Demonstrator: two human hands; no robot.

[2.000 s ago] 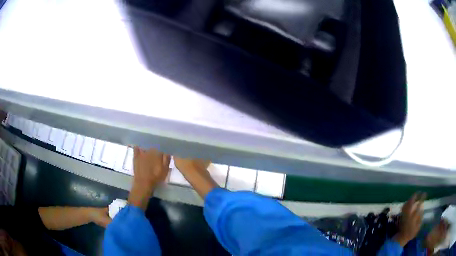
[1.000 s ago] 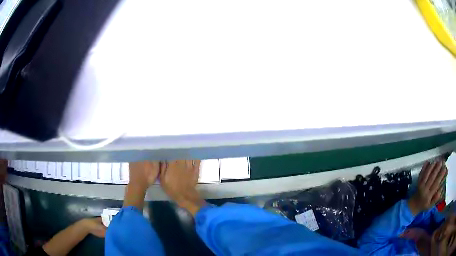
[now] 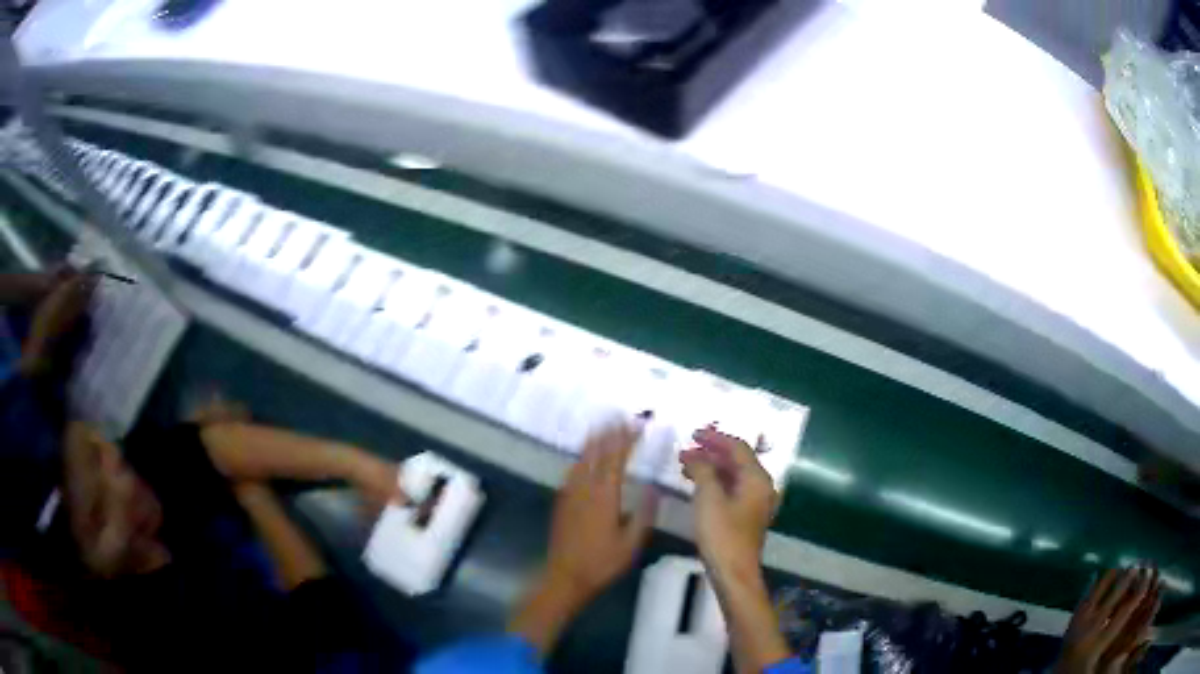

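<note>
A long row of white boxes (image 3: 434,323) lies side by side on the green conveyor belt (image 3: 908,487), several with small dark spots. My left hand (image 3: 599,514) is blurred, with its fingers extended and empty, at the near edge of the row. My right hand (image 3: 732,494) is over the near side of the row's right end, fingers bent; whether it holds anything is unclear. A white box with a dark slot (image 3: 678,619) lies on the near bench, partly behind my right forearm.
Another person's hand at left holds a white slotted box (image 3: 421,527). A hand (image 3: 1112,619) is at the lower right, beside black parts in clear plastic (image 3: 921,639). The white shelf (image 3: 842,171) carries a dark box (image 3: 658,53); a yellow-rimmed container (image 3: 1165,231) is at right.
The view has shifted, showing more belt and a longer row of boxes. My hands, earlier close together on the boxes, are now slightly apart, with my left hand at the row's near edge.
</note>
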